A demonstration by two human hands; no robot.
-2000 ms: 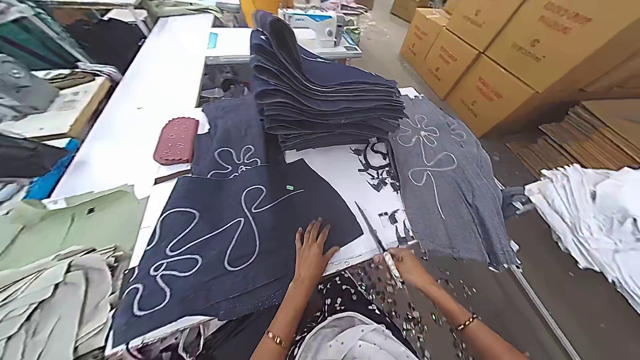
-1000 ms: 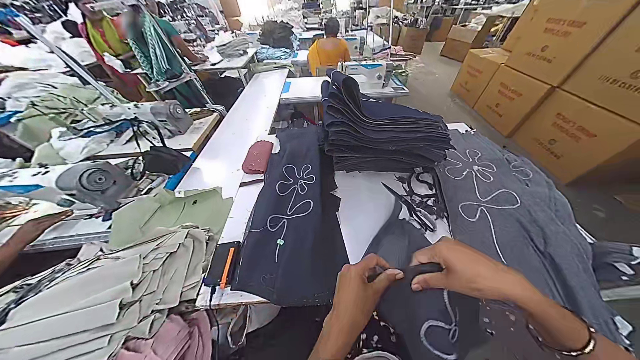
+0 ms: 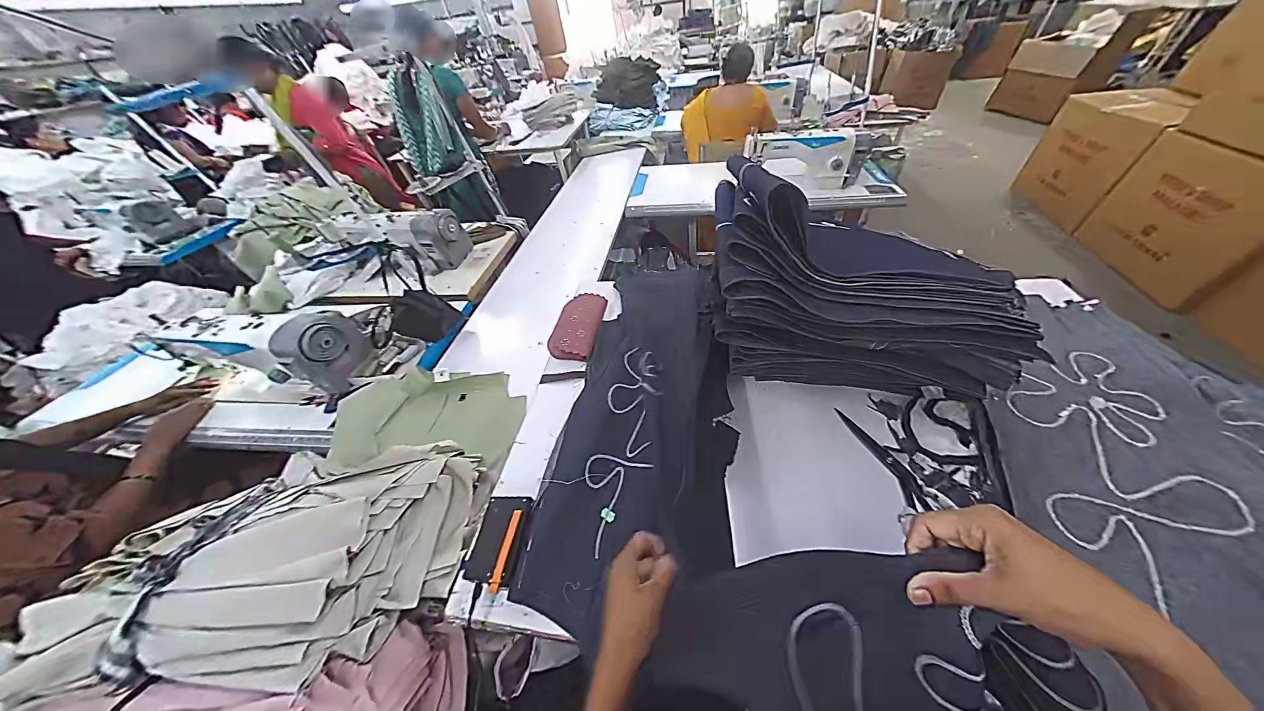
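Note:
My right hand (image 3: pixel 963 563) pinches the upper edge of a dark denim panel (image 3: pixel 849 622) with white looped cord trim, at the lower middle. My left hand (image 3: pixel 640 573) is closed at the same panel's left side; fabric seems gathered in its fingers. Just beyond lies another dark embroidered panel (image 3: pixel 642 434) with a small green sticker. A folded stack of dark denim (image 3: pixel 869 306) rises behind a white sheet (image 3: pixel 820 474). Black-bladed scissors (image 3: pixel 882 449) rest near dark fabric scraps, beyond my right hand. A grey panel (image 3: pixel 1136 464) with flower trim drapes on the right.
A red case (image 3: pixel 578 327) sits left of the stack. An orange pen-like item (image 3: pixel 506 551) lies on a dark object at the table edge. Pale cut pieces (image 3: pixel 267 583) are piled left, near sewing machines (image 3: pixel 321 346) and a co-worker's arms. Cartons (image 3: pixel 1175 217) stand right; other people work behind.
The scissors, held in my right hand two seconds ago, lie on the table. Both hands have moved apart since one second ago, spreading the panel. The view has tilted up.

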